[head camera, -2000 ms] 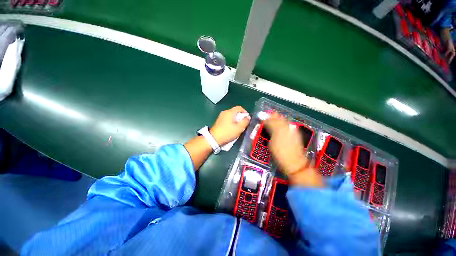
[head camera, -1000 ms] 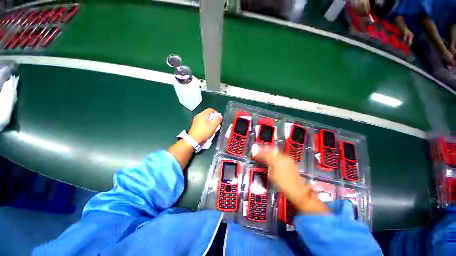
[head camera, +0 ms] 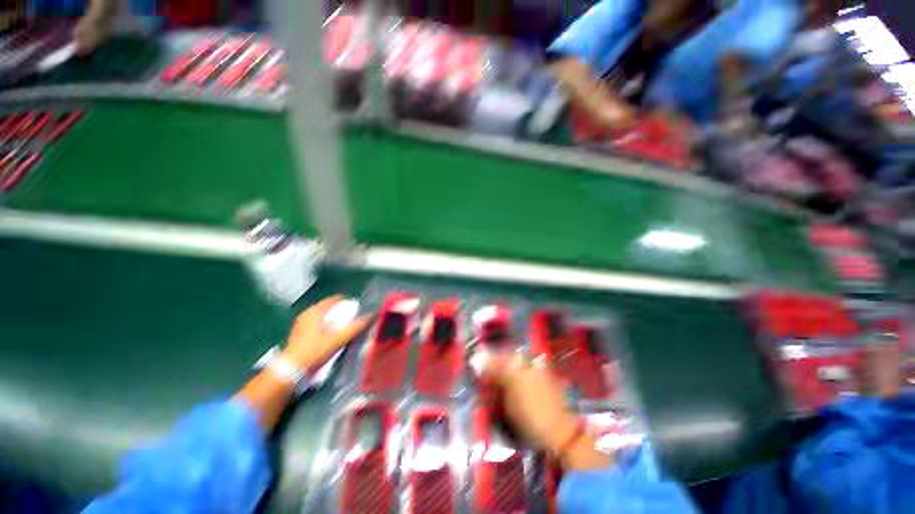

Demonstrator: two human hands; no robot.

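Note:
A clear tray (head camera: 334,387) of red keypad phones lies in front of me, blurred. My left hand (head camera: 319,336) is at the tray's upper left corner with a white wipe (head camera: 342,313) in its fingers. My right hand (head camera: 527,397) is over the middle of the tray, with something white at its fingertips, at a phone (head camera: 493,326) in the upper row. The fingertips are blurred; whether the white thing is a wipe or finger cots I cannot tell. Other phones (head camera: 438,346) lie face up in their pockets.
A white bottle (head camera: 285,269) with its lid up stands behind my left hand, by a grey post (head camera: 319,151). A pale rail (head camera: 482,267) borders the green conveyor (head camera: 451,191). Another tray of phones (head camera: 803,311) and a blue sleeve (head camera: 853,452) are at right. People work across the conveyor.
The view has tilted up and turned right, showing more of the far side. My right hand has moved from the second upper phone to the third. My left hand stays at the tray's corner.

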